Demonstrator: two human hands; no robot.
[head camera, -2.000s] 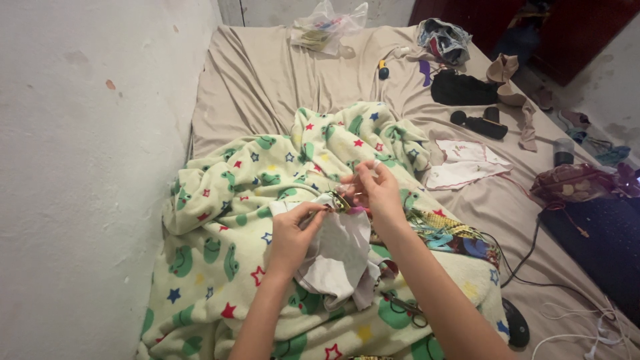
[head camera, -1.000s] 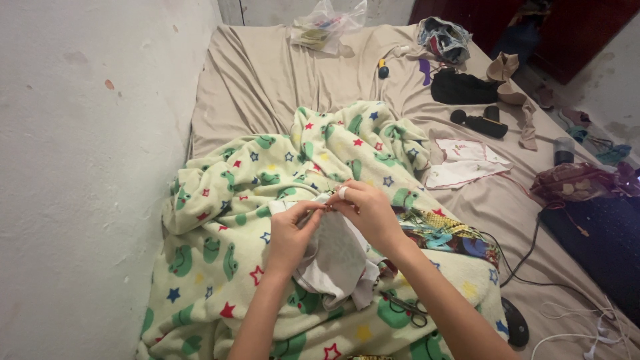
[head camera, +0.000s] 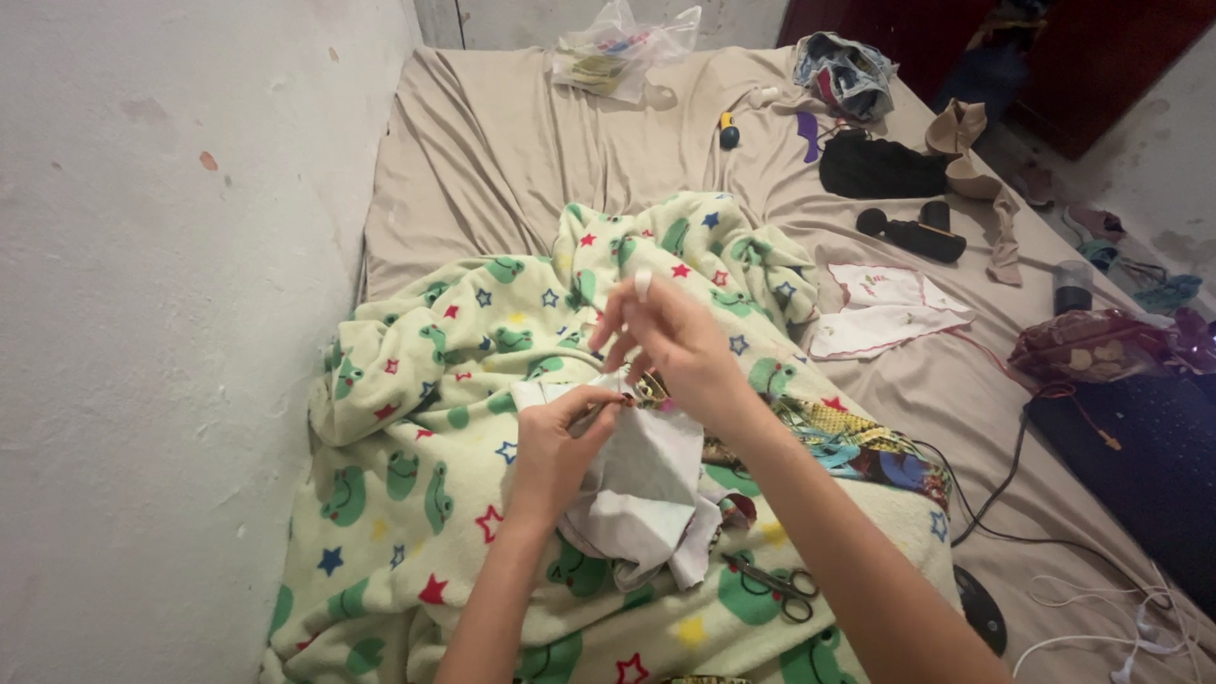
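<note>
My left hand (head camera: 562, 446) pinches the upper edge of a white cloth (head camera: 646, 475), where a small dark and gold patterned part shows by its fingertips. Above and to the right of it, my right hand (head camera: 665, 342) is raised, blurred, with bent fingers and a white band around one finger. Whether its fingertips hold a needle or thread cannot be told. The cloth hangs over a green fleece blanket (head camera: 399, 560) printed with frogs and stars. Scissors (head camera: 774, 587) lie on the blanket right of the cloth, below my right forearm.
Patterned fabric (head camera: 855, 446) lies beyond my right forearm. A white embroidered cloth (head camera: 879, 318), a black massage gun (head camera: 912, 235), black cloth (head camera: 879, 166) and a plastic bag (head camera: 617, 57) lie on the bed. A computer mouse (head camera: 978, 608) and cables are at right. A wall (head camera: 190, 332) borders the left.
My right hand was together with my left at the cloth edge one second ago; now it is lifted away. My left hand stays at the cloth.
</note>
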